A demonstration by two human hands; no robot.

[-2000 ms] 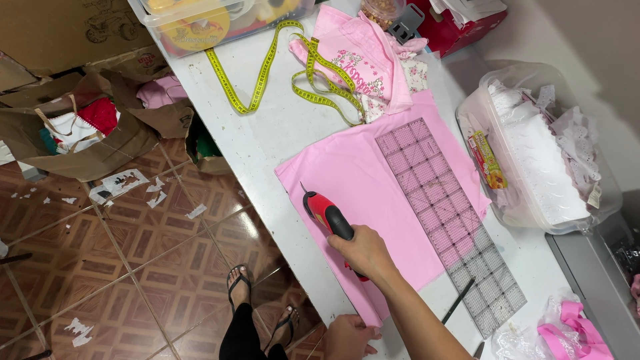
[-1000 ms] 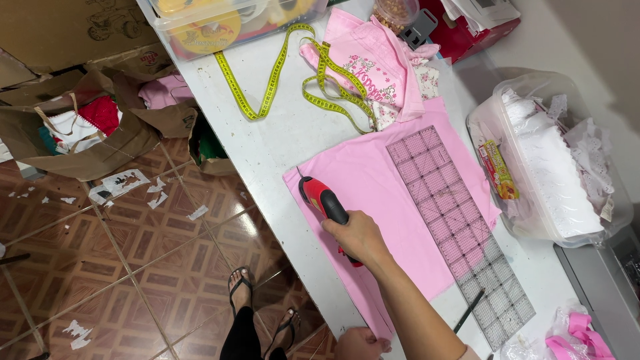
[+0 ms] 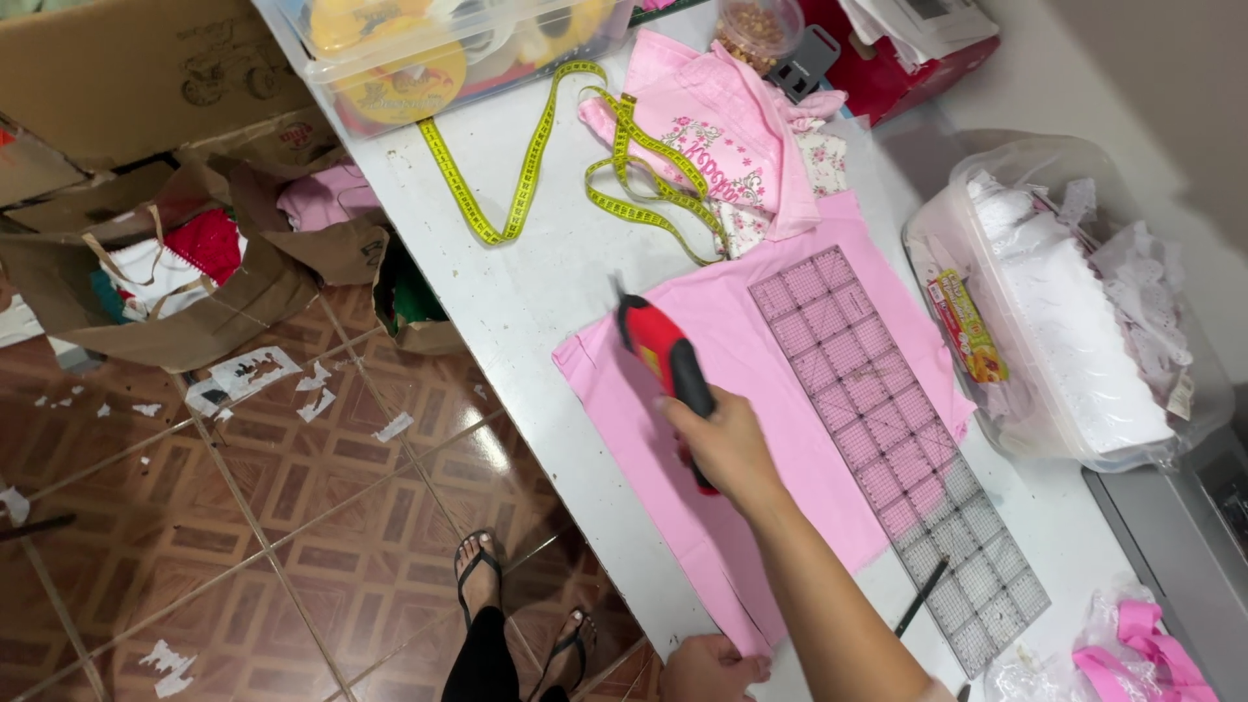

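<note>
My right hand [image 3: 726, 444] grips a red and black handheld power cutter [image 3: 673, 356], its metal tip blurred above the upper left part of the pink fabric [image 3: 726, 341]. At the fabric's lower corner, my left hand [image 3: 712, 671] rests with its fingers on the cloth edge. A clear gridded quilting ruler [image 3: 882, 429] lies across the right part of the fabric. Beyond the far edge are a yellow tape measure [image 3: 531, 185] and a folded pink garment [image 3: 717, 136] with printed writing and flowers. A dark pencil-like stick [image 3: 921, 597] touches the ruler's lower end.
A clear plastic bin [image 3: 1063, 322] of white lace stands at the right, and another bin [image 3: 468, 58] at the top. Pink ribbon [image 3: 1141, 648] lies in the lower right corner. Paper bags [image 3: 146, 322] with clothes stand on the tiled floor, left of the table edge [image 3: 507, 405].
My right hand has moved the cutter away from the fabric's left edge, towards the inside of the cloth. My left hand stays at the lower corner.
</note>
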